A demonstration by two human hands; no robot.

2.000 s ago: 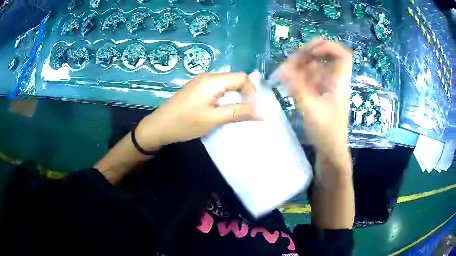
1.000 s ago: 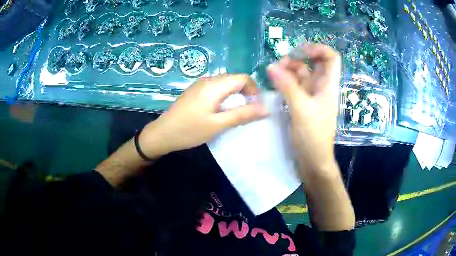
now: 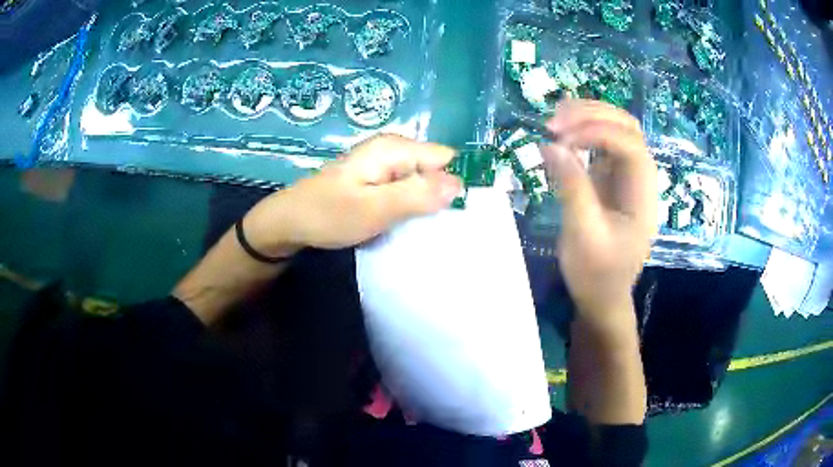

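My left hand [image 3: 365,193] holds a small green circuit board [image 3: 473,169] at its fingertips, with a white backing sheet [image 3: 452,319] under the fingers and hanging over the lap. My right hand [image 3: 603,196] is raised to the right of the board, apart from it, over the front of the compartment tray. It is slightly blurred, with thumb and index finger close to each other; whether anything small is between them cannot be told. Boards with white square pads [image 3: 529,155] lie between the hands in the tray.
The round-pocket tray [image 3: 228,137] with board assemblies is on the left. The clear compartment tray [image 3: 728,196] holds loose boards on the right. White sheets [image 3: 787,281] hang at the bench's right edge, below a clear sheet with yellow spots [image 3: 793,82].
My right hand has moved right, away from the left fingertips. The green board now shows clearly in my left hand. The white sheet hangs lower and straighter, covering more of the shirt print.
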